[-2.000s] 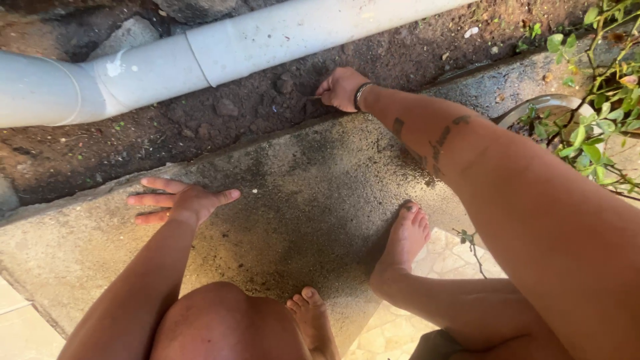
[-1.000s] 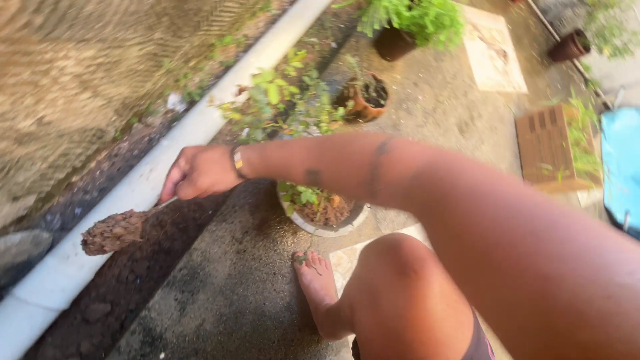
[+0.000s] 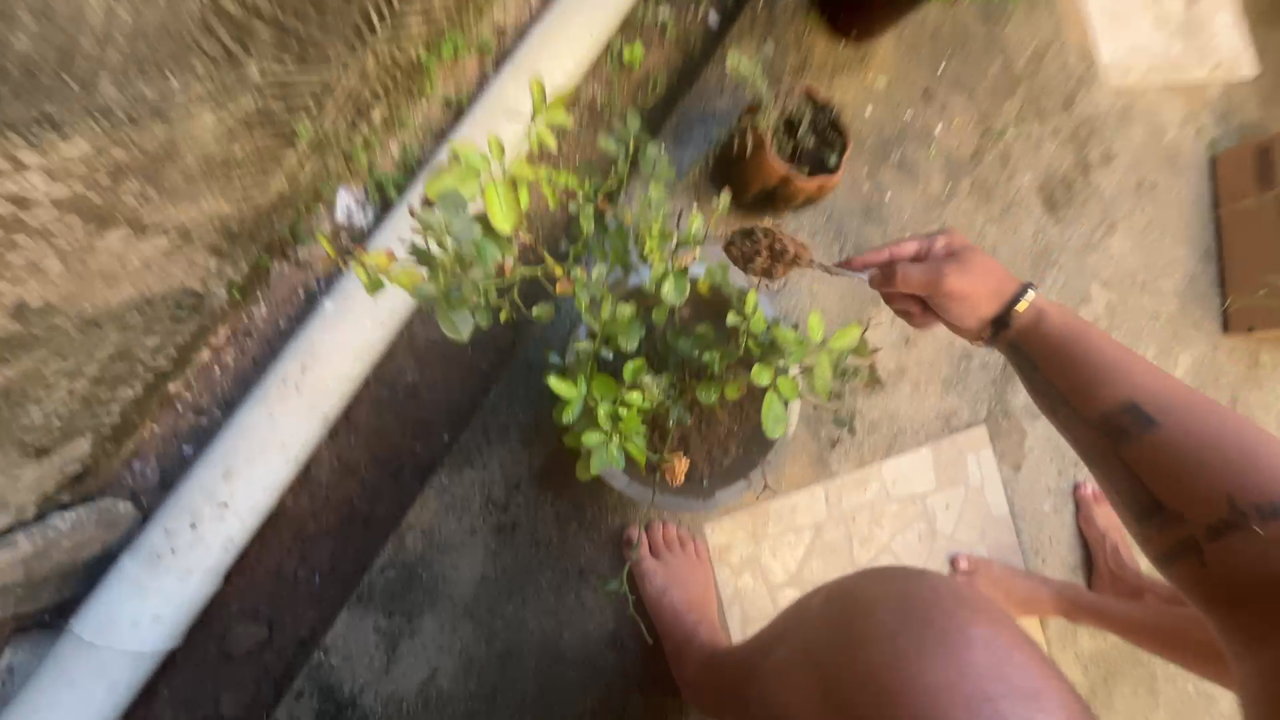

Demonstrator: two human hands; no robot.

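My right hand [image 3: 935,285] grips the thin metal handle of a small spoon-like scoop [image 3: 840,270]. Its bowl is heaped with a clump of brown soil [image 3: 768,252]. The scoop is over the upper right rim of a round pot [image 3: 735,492], beside the leaves of a rose-like bush [image 3: 625,330] growing in it. A dried orange-brown bloom [image 3: 676,468] hangs at the lower part of the bush. My left hand is out of the frame. Blur hides the fine detail of the fingers and the scoop.
A white pipe [image 3: 270,450] runs diagonally along a soil strip [image 3: 350,500] by a rough wall. A clay pot [image 3: 785,165] stands behind the bush. My bare foot [image 3: 680,580] is by a stone-patterned tile [image 3: 860,510]. Another person's feet [image 3: 1105,535] are at right.
My right hand was at the soil strip, then lifted the soil-laden scoop over the pipe; it has since moved right to the potted bush. The view has turned right, and my left hand has left it.
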